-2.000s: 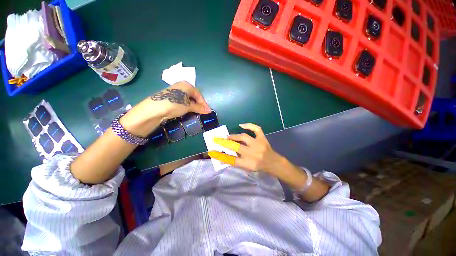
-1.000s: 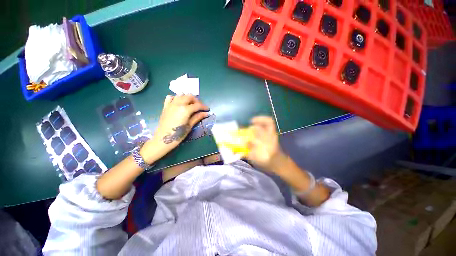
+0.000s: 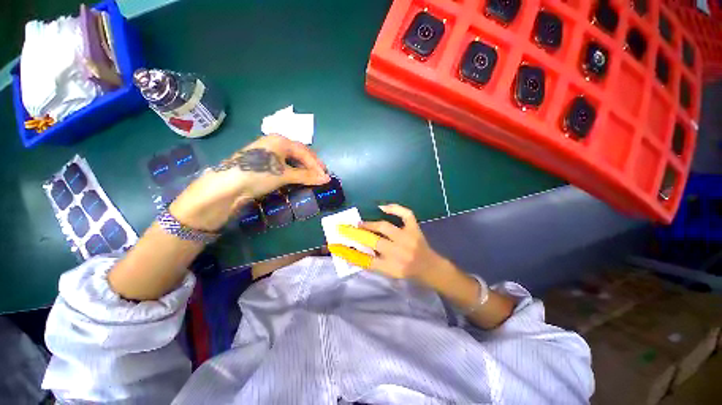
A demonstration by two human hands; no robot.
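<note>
Several dark rounded-square watch units (image 3: 278, 208) lie in a touching row near the bench's front edge. My left hand (image 3: 289, 162) is over the row, its fingertips at the upper edge of the rightmost unit (image 3: 329, 194); whether it grips the unit or a film on it, I cannot tell. My right hand (image 3: 400, 245), with yellow finger cots on two fingers, holds a white wiping cloth (image 3: 342, 234) just below the rightmost unit. A white-backed film sheet (image 3: 84, 207) and a clear film sheet (image 3: 172, 164) lie to the left, the clear one partly under my left arm.
A red tray (image 3: 491, 110) with black units in pockets stands at the right. A solvent bottle (image 3: 184, 103) stands at the upper left beside a blue bin (image 3: 75, 126) of white cloths. White card pieces (image 3: 290, 125) lie behind my left hand.
Since one second ago, my left hand has shifted off the row's middle, uncovering the units. My right hand with the cloth has moved slightly left and down, and is no longer blurred.
</note>
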